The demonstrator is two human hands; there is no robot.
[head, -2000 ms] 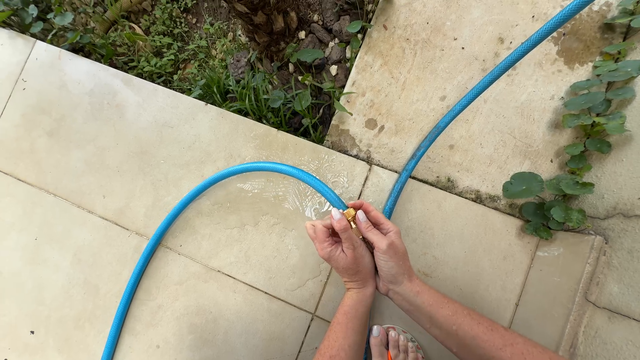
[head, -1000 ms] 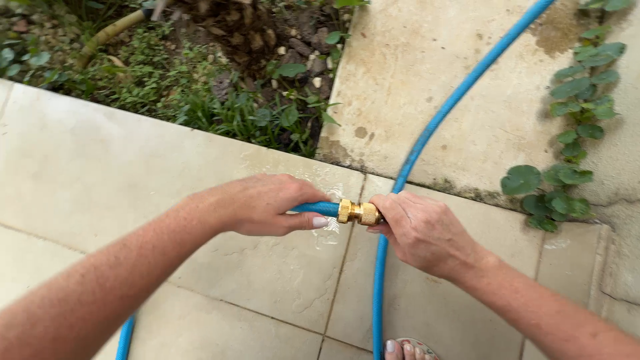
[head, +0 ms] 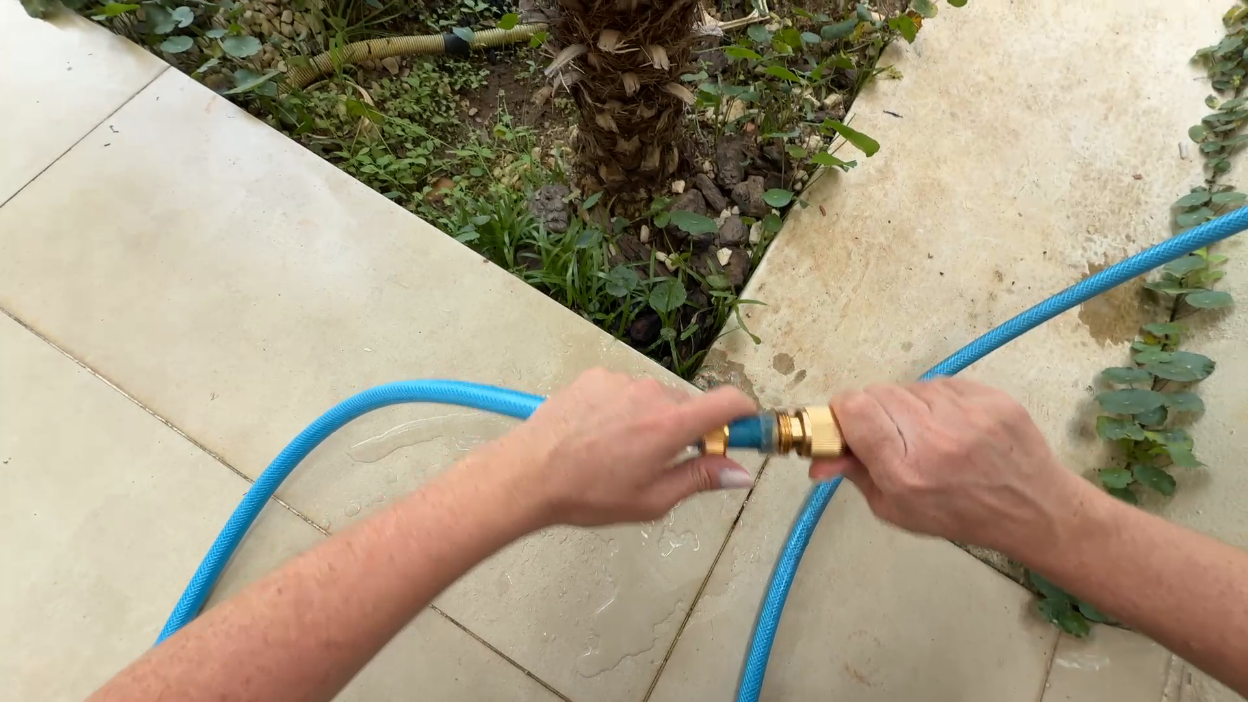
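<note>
A blue garden hose [head: 429, 393] curves in from the lower left to my left hand [head: 629, 447], which grips it close to its end. Thumb and forefinger lie about a loose brass ring [head: 717, 441] on the hose. Bare blue hose end shows between that ring and a brass hose fitting [head: 809, 432]. My right hand [head: 941, 453] is closed on the fitting's far side, and its fingers hide the rest of it. Another stretch of blue hose [head: 1063, 304] passes beneath my right hand and runs down to the bottom edge.
Pale stone tiles [head: 244, 253] lie under the hose, with wet patches below my hands. A planted bed with a palm trunk [head: 629, 107], rocks and a corrugated yellow pipe [head: 390, 47] is at the top. A creeping vine [head: 1155, 390] grows along the right side.
The brass pieces were together one second ago; now a length of blue hose end shows between the ring and the fitting. The view has shifted, with the palm trunk now plainly in sight.
</note>
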